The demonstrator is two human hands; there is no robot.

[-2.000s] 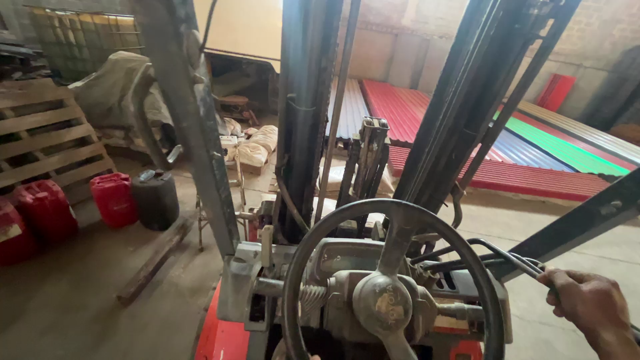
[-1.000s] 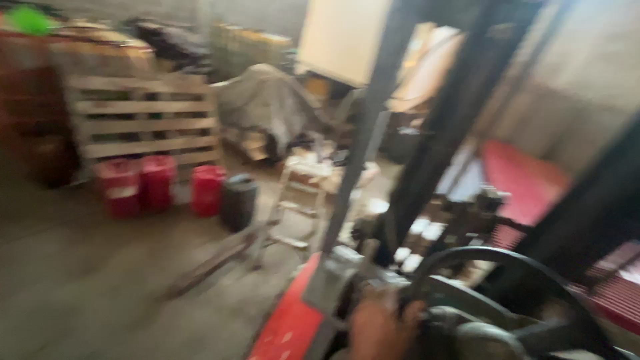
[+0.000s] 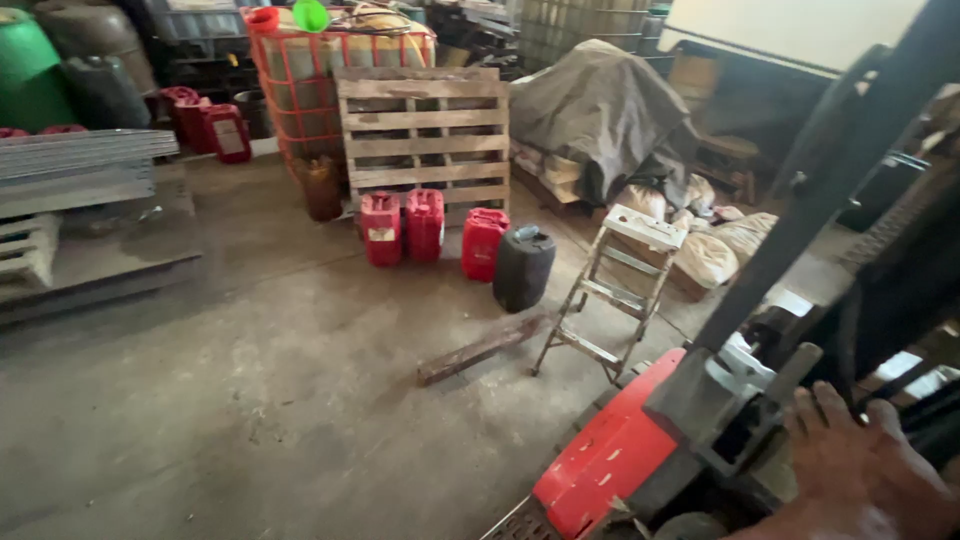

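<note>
My left hand (image 3: 862, 457) is at the lower right, back of the hand up, fingers spread. It is beside a worn metal lever (image 3: 799, 367) on the forklift's front panel; whether it touches the lever is unclear, and it holds nothing that I can see. Just left of it lies the forklift's red body panel (image 3: 611, 450), with a dark metal upright (image 3: 810, 195) rising above. My right hand is outside the view, and the steering wheel cannot be made out.
Ahead on the concrete floor stand a small stepladder (image 3: 611, 300), a wooden beam (image 3: 480, 351), a black jerrycan (image 3: 523, 270) and several red jerrycans (image 3: 484, 244). Behind them are an upright wooden pallet (image 3: 427, 142) and a tarp-covered pile (image 3: 600, 112). Stacked metal sheets (image 3: 82, 154) lie at the left.
The view has swung far to the left. My right hand, on a thin dark rod or cable two seconds ago, has left the view. My left hand now shows clearly beside the lever.
</note>
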